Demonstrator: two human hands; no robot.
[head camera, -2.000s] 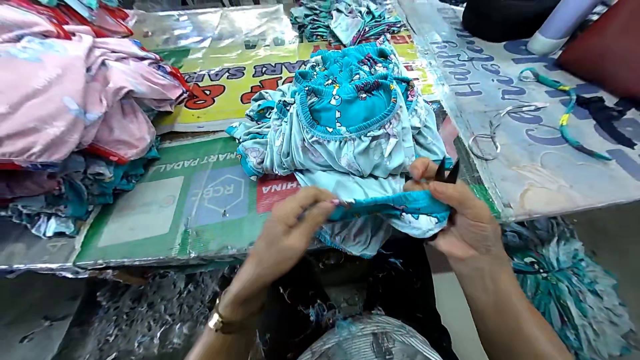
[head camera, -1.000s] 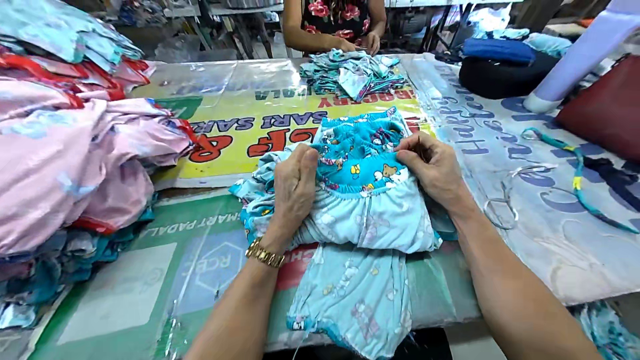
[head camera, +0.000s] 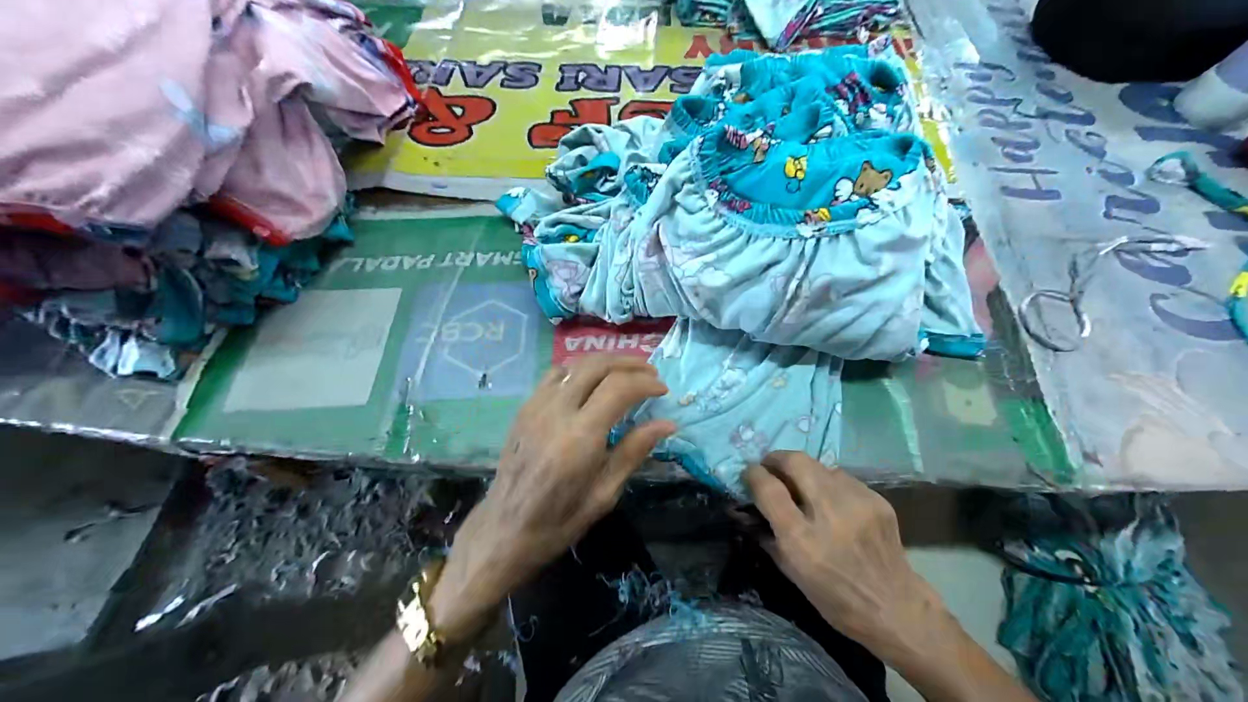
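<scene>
A pile of pale blue printed garments (head camera: 790, 283) with teal gathered elastic trim lies on the table. One pale blue garment part (head camera: 751, 390) extends from beneath it to the table's front edge. On that part's right lower corner the fingertips of my right hand (head camera: 838, 546) are closed, pinching its hem. My left hand (head camera: 575, 439), wearing a gold-coloured bracelet, is at the left edge of the same part, thumb and fingers apart near its teal hem; whether it grips the cloth cannot be told. A pair of metal scissors (head camera: 1058, 317) rests at the right.
Pink garments with red trim (head camera: 117, 117) are heaped at the left over teal ones. More folded garments (head camera: 790, 19) lie at the far side. A black object (head camera: 1141, 34) and a teal strip (head camera: 1209, 185) are at the right. Teal cloth scraps (head camera: 1111, 595) hang below the table's edge.
Both hands have moved from the top of the pile toward me, down to the cloth at the table's edge. Two seconds ago the right hand held dark snips, not seen now. The view has tilted downward.
</scene>
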